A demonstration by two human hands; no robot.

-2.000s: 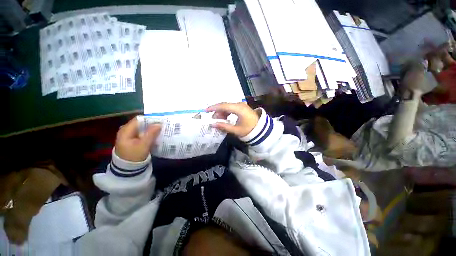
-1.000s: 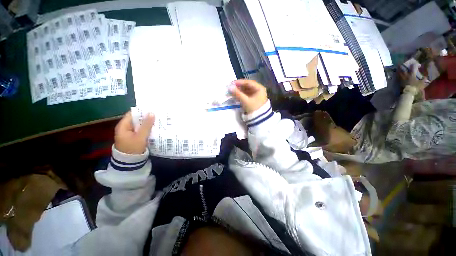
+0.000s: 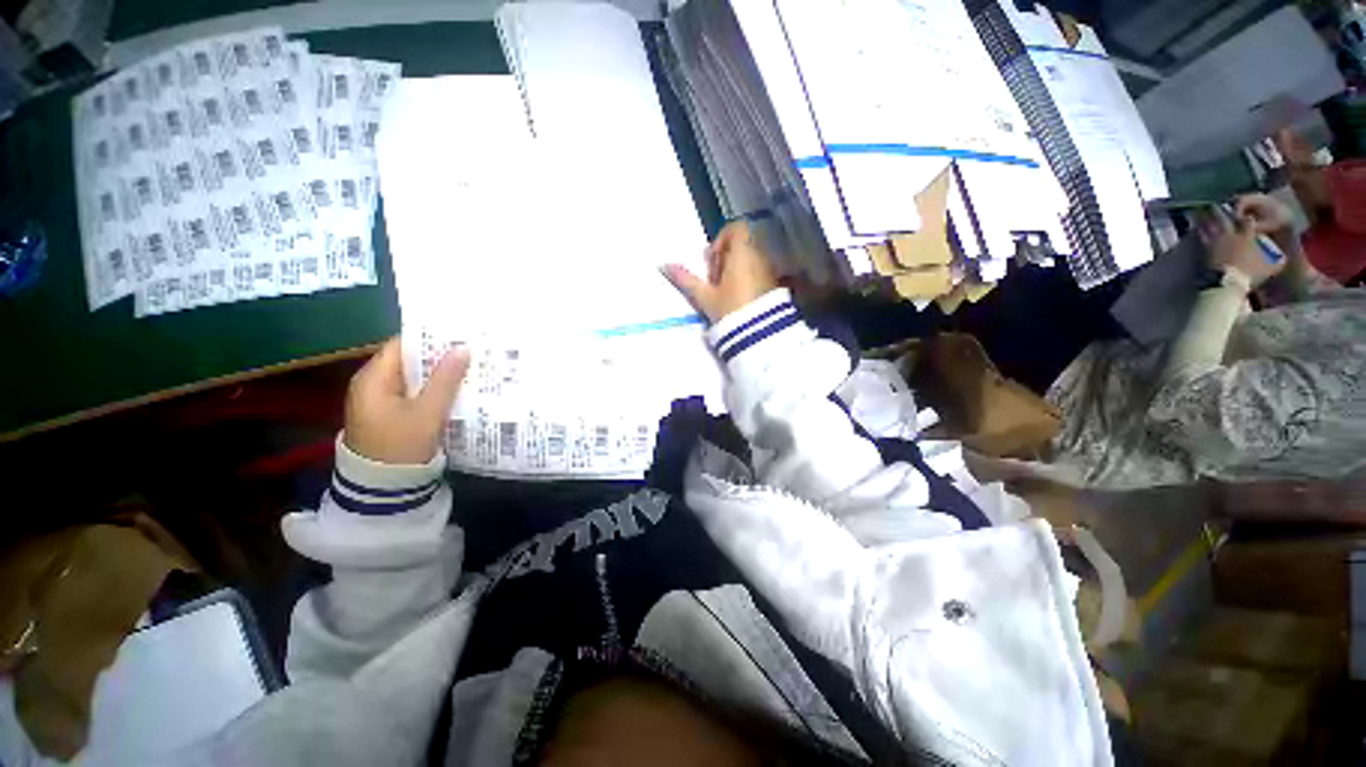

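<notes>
My left hand (image 3: pixel 400 400) grips the left edge of a barcode label sheet (image 3: pixel 547 435), thumb on top. The sheet lies over the near part of a white box blank (image 3: pixel 539 225) with a blue stripe, which rests partly on the table in front of me. My right hand (image 3: pixel 734 273) is at the right edge of the blank, above the blue stripe, thumb apart from the curled fingers. Whether it holds a label cannot be seen.
Spare label sheets (image 3: pixel 210 165) lie on the green table (image 3: pixel 165 357) at left. A stack of box blanks (image 3: pixel 929 98) with brown tabs stands at right. Another person's hand (image 3: pixel 1243 247) works at far right. A brown carton (image 3: pixel 90 599) is at lower left.
My right hand has moved up from the label sheet to the blank's right edge, and its thumb and fingers have parted. The label sheet has flattened out in my left hand.
</notes>
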